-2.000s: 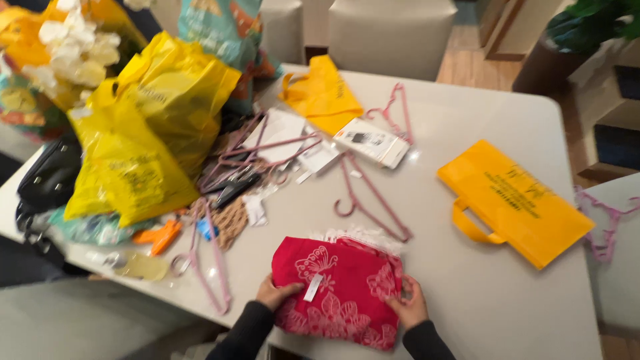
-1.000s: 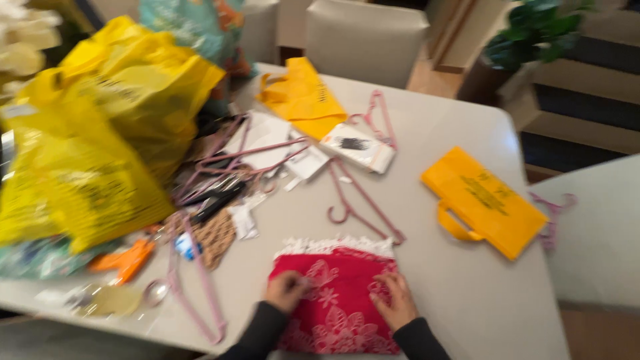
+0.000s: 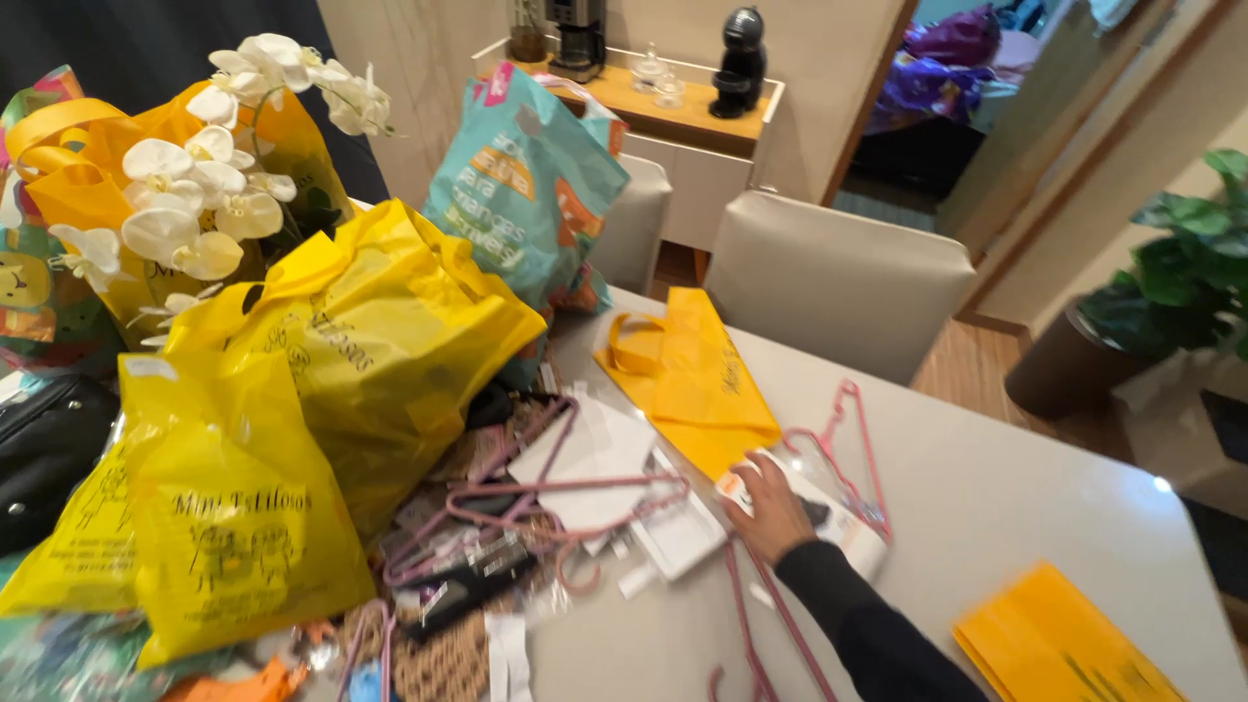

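My right hand [image 3: 767,509] reaches over the table, its fingers over the left end of a white box [image 3: 843,536]; whether it grips the box cannot be told. Just beyond the fingertips lies an orange fabric bag [image 3: 710,375]. A pink hanger [image 3: 863,458] is to the right of the box, and a mauve hanger [image 3: 765,624] lies below the hand. More mauve hangers [image 3: 565,485] are heaped to the left over white papers [image 3: 585,453]. My left hand is out of view, and so is the red cloth.
Yellow plastic bags [image 3: 390,331], a teal bag [image 3: 526,185] and white orchids [image 3: 185,185] crowd the left side. A black bag [image 3: 49,458] lies at the far left. A folded orange bag [image 3: 1063,639] is at lower right. Chairs [image 3: 829,278] stand behind the table.
My right hand has left the red printed cloth and moved forward to the white box. My left hand has gone out of view. The view has swung up and left.
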